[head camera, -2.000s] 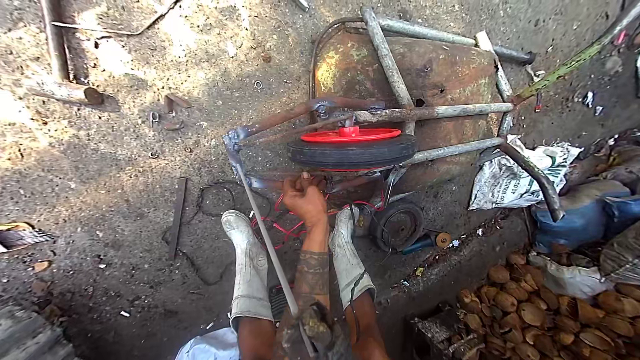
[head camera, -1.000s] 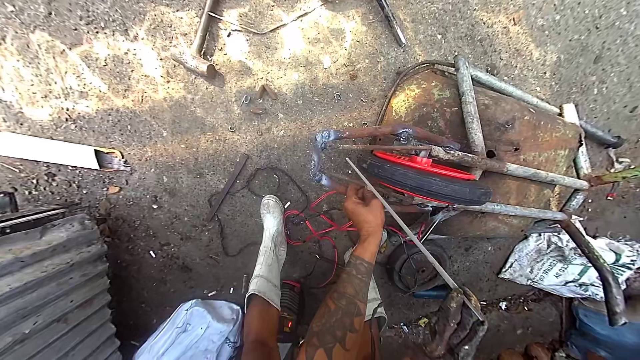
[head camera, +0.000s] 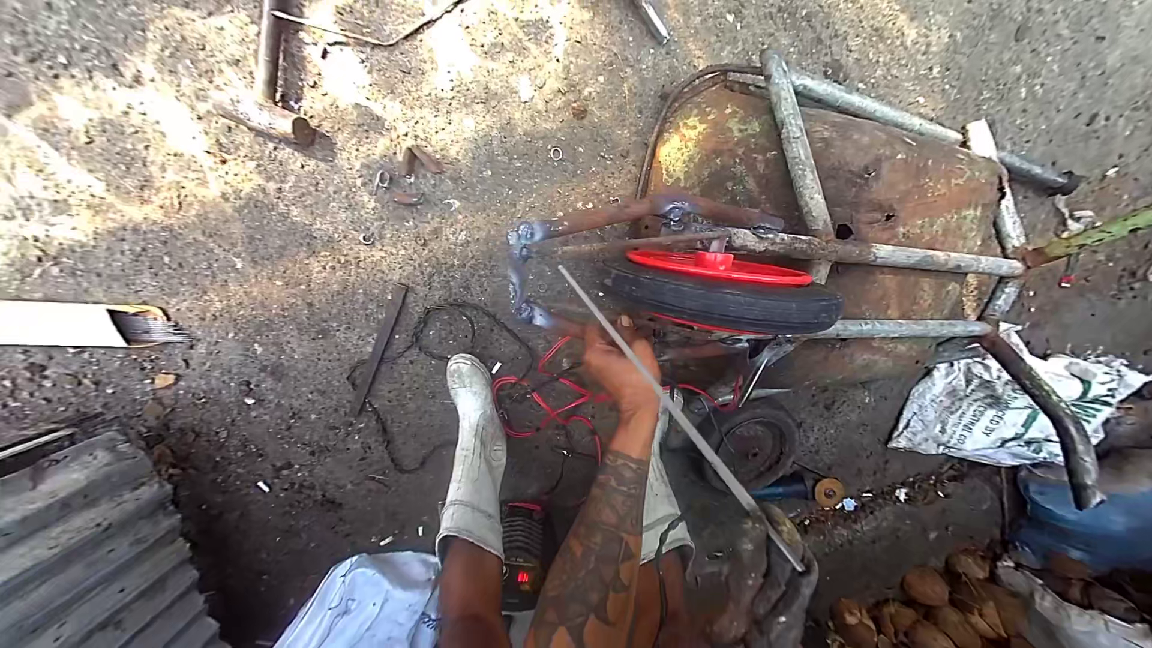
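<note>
My bare left hand (head camera: 623, 364), its forearm tattooed, is at the lower bar of a welded pipe frame (head camera: 621, 216), with curled fingers; whether they grip the bar is unclear. Low on the right, my right hand (head camera: 776, 571), in a dark, dirty glove, holds a long thin grey rod (head camera: 670, 405). The rod slants up left across my left hand, its far tip inside the frame's open end. A black-tyred wheel with a red rim (head camera: 724, 292) sits between the frame's bars, over the rusty tray (head camera: 900, 180) of an overturned wheelbarrow.
Red and black cables (head camera: 562, 409) lie around my white boots (head camera: 475, 450). A small wheel (head camera: 756, 443) and an angle grinder (head camera: 805, 489) are beside them. A hammer (head camera: 270, 117) and an open box of thin rods (head camera: 63, 324) lie left. Corrugated sheet (head camera: 81, 549) is lower left; coconut shells (head camera: 945, 603) lie lower right.
Compared with two seconds ago, my gloved right hand is farther right of my left forearm, and the rod now slants up left across my left hand. My left hand remains near the lower bar.
</note>
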